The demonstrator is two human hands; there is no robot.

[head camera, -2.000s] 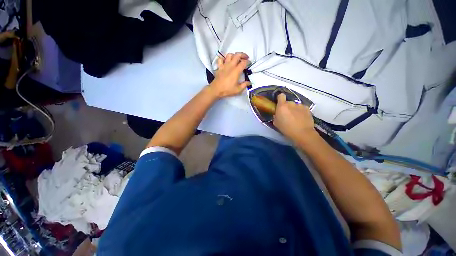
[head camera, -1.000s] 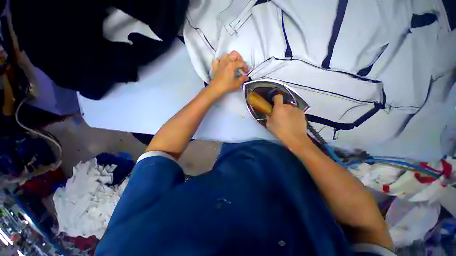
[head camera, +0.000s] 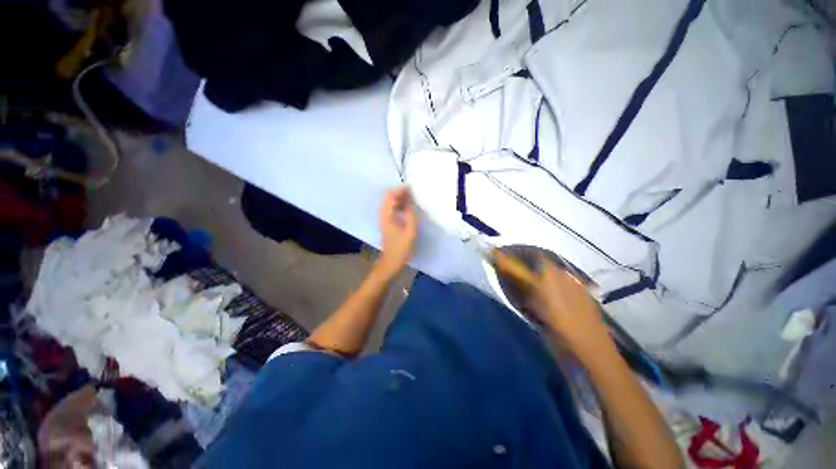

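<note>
The garment (head camera: 605,119), whitish with black seam lines, is spread over the table in front of me. A whitish panel with black edging, perhaps a pocket bag (head camera: 559,215), lies near the table edge. My right hand (head camera: 553,291) is blurred and shut on the orange-brown handle of the steam iron (head camera: 519,272), at the near edge of the panel; the hand and arm partly hide the iron. My left hand (head camera: 398,220) is blurred, off the garment, over the near table edge, with nothing visible in it; its finger pose is unclear.
A black garment pile (head camera: 266,55) lies at the table's far left. The pale pressing table (head camera: 293,151) has its edge running diagonally before me. White cloth scraps (head camera: 137,311) and a dark basket (head camera: 266,325) are on the floor at left. A red strip (head camera: 722,447) lies at lower right.
My left hand has let go of the garment's edge and moved back toward me. The iron has moved toward the near table edge. The view has shifted, and the black-edged panel's left end now shows.
</note>
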